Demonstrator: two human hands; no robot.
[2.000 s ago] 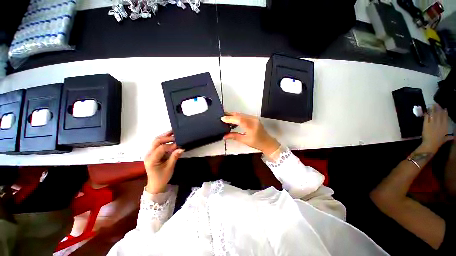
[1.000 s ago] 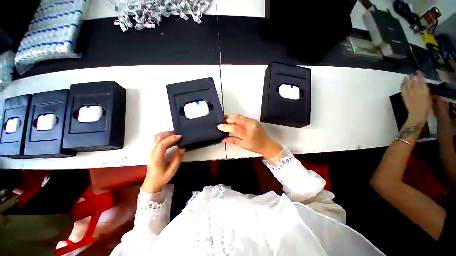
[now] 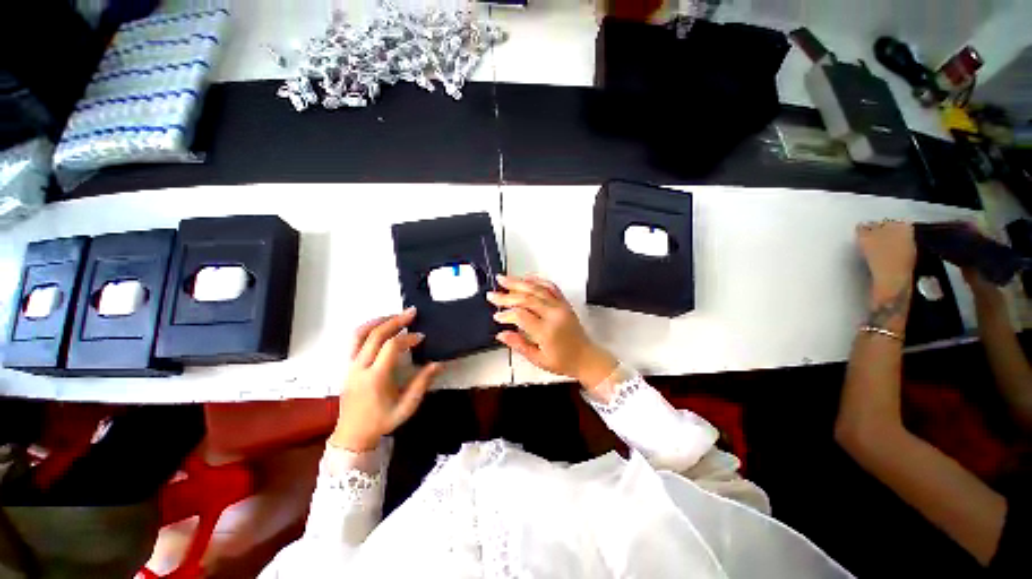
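Observation:
A black box (image 3: 450, 233) lies on the white table in front of me, slightly turned. A white device (image 3: 454, 283) with a small blue mark sits in its cutout. My left hand (image 3: 383, 379) has its fingers on the box's lower left edge, thumb by the near corner. My right hand (image 3: 545, 327) holds the right edge with its fingertips. The undersides of both grips are hidden. Another filled black box (image 3: 641, 283) stands to the right. Several filled black boxes (image 3: 229, 328) stand side by side at the left.
A silvery cable pile (image 3: 379, 59) lies behind the black strip (image 3: 340, 141). Striped bagged items (image 3: 147, 96) lie back left. A large black block (image 3: 685, 85) and a grey device (image 3: 862, 113) are behind at right. A neighbour's hand (image 3: 889, 255) works over a box at far right.
The whole view has shifted, so the table sits lower in the picture. The box before me looks straighter and flatter on the table. The neighbour's hands have moved and now hold a dark piece.

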